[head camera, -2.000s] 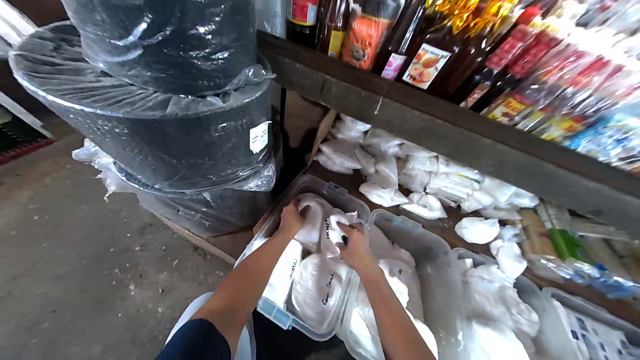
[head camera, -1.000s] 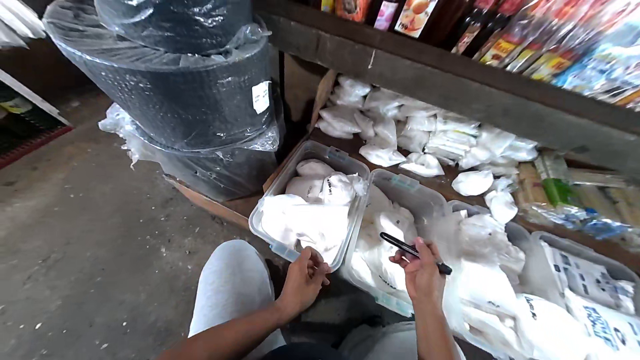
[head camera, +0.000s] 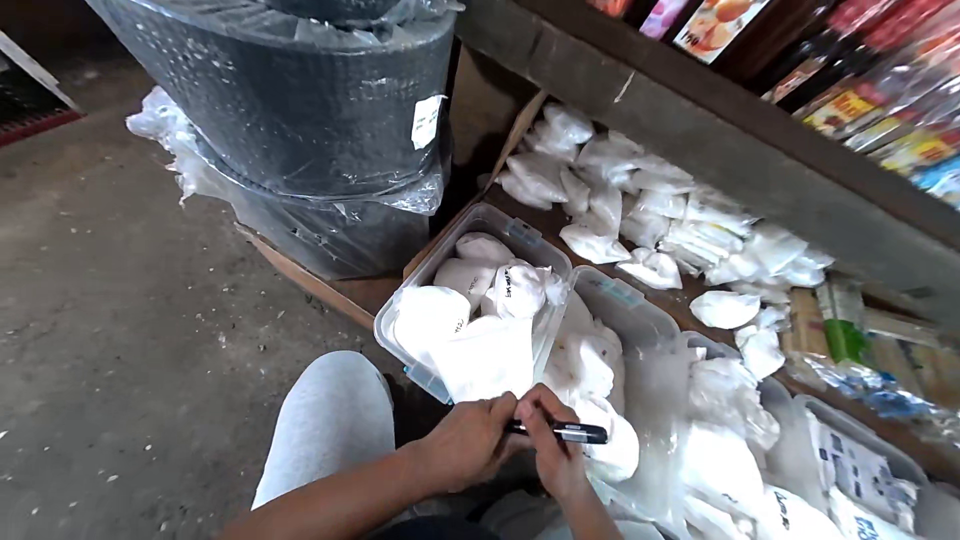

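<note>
My left hand (head camera: pixel 469 442) and my right hand (head camera: pixel 553 442) meet at the near rim of a clear plastic bin (head camera: pixel 390 315). A black marker pen (head camera: pixel 577 433) lies in the grip of my right hand, pointing sideways, one end hidden behind the fingers. My left fingertips touch or nearly touch the right ones; whether they hold part of the pen cannot be told. Inside the bin are several white-filled plastic bags, some bearing handwriting, with a bright white bag (head camera: pixel 487 360) just beyond my hands. A second bin (head camera: pixel 637 307) of white bags stands to the right.
Stacked black tubs in plastic wrap (head camera: pixel 300 112) stand at the left on cardboard. Small white bags (head camera: pixel 600 187) are piled behind the bins, under a wooden shelf beam (head camera: pixel 712 142) with bottles above. More filled bins stand at the right. My knee (head camera: pixel 330 420) is beside the first bin.
My hands were inside the first bin two seconds ago, then apart with the marker in my right hand. Now they are together at the bin's near edge.
</note>
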